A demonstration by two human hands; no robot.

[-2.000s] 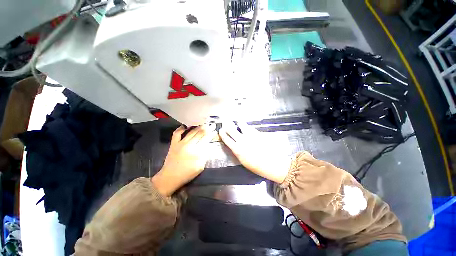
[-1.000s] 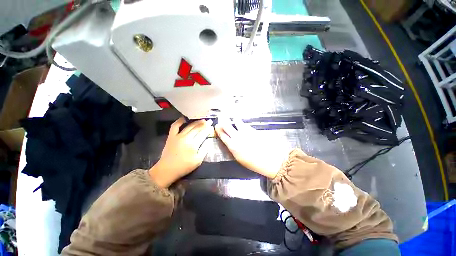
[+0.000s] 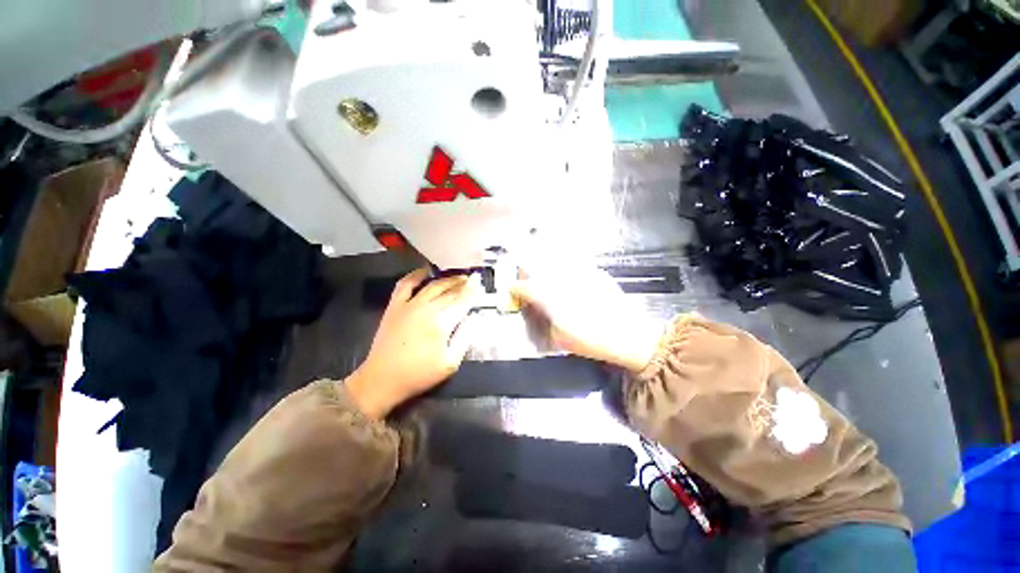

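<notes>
A black zipper strip with a thin pale line (image 3: 649, 279) lies under the sewing machine head (image 3: 392, 123) and shows to the right of my right hand. My left hand (image 3: 419, 336) rests on black material at the left of the needle area (image 3: 489, 280), fingertips pressing down. My right hand (image 3: 576, 313) is at the right of the needle, partly washed out by glare; its fingertips touch the work. A cut black strip (image 3: 520, 378) lies in front of both hands, and wider black pieces (image 3: 554, 481) lie nearer to me.
A heap of matte black pieces (image 3: 201, 325) lies left. A shiny black pile with pale lines (image 3: 794, 213) lies right, with a dark cord (image 3: 856, 336) trailing from it. Red snips (image 3: 685, 492) lie by my right sleeve. A blue bin (image 3: 990, 509) stands lower right.
The view has shifted, so the machine head appears farther right. The zipper strip shows less to the right of my right hand than before. Both hands stay beside the needle.
</notes>
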